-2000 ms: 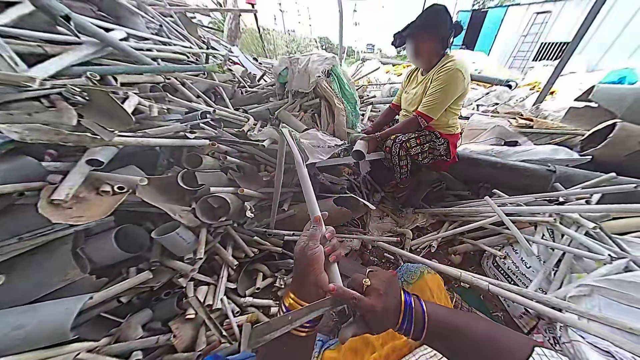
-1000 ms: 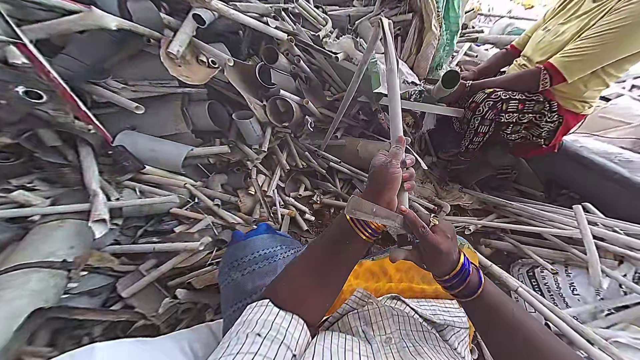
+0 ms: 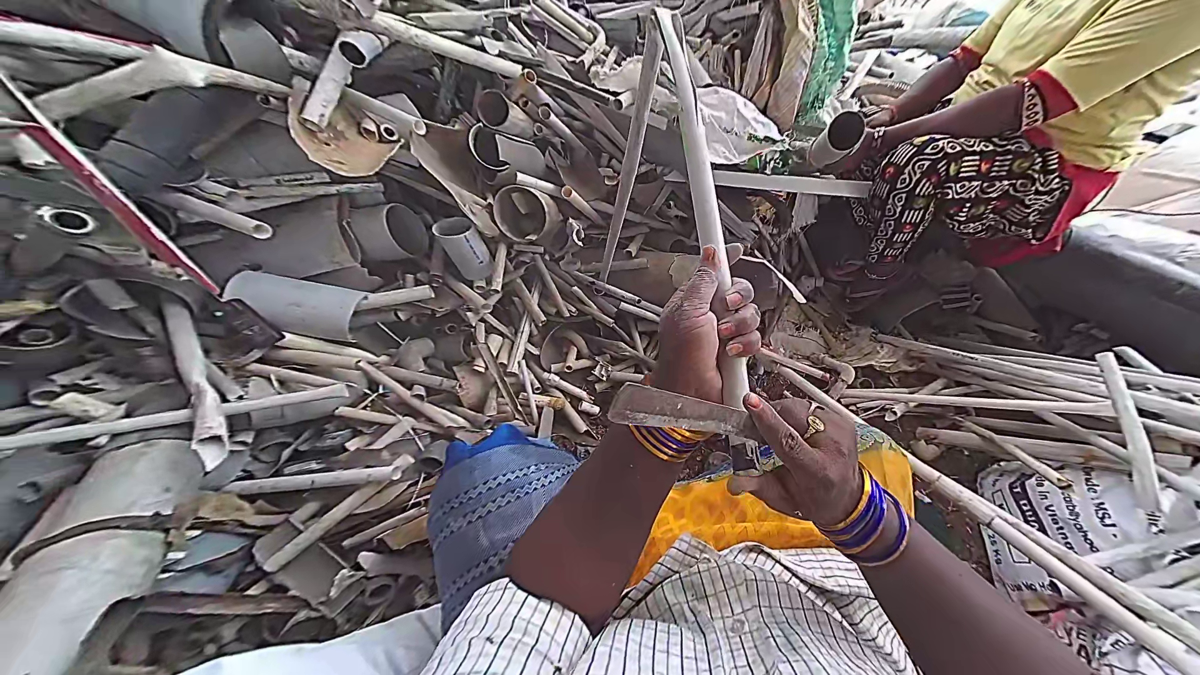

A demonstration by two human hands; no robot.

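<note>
My left hand is closed around a long pale plastic pipe, which points up and away from my lap. A flat, worn metal blade crosses the pipe's near end, just below that hand. My right hand, with a ring and blue bangles at the wrist, holds the blade's right end, its thumb beside the pipe's end; the grip itself is mostly hidden. The pipe's far end meets a thinner grey strip that slants down to the left; whether they are joined I cannot tell.
Scrap pipes lie heaped ahead and to the left. Long thin pipes and a printed sack lie at the right. A person in a yellow top sits at the upper right, holding a short wide pipe.
The view has turned down and leftward since the first frame. Both hands keep their hold, and the pipe stands more upright in view than at first.
</note>
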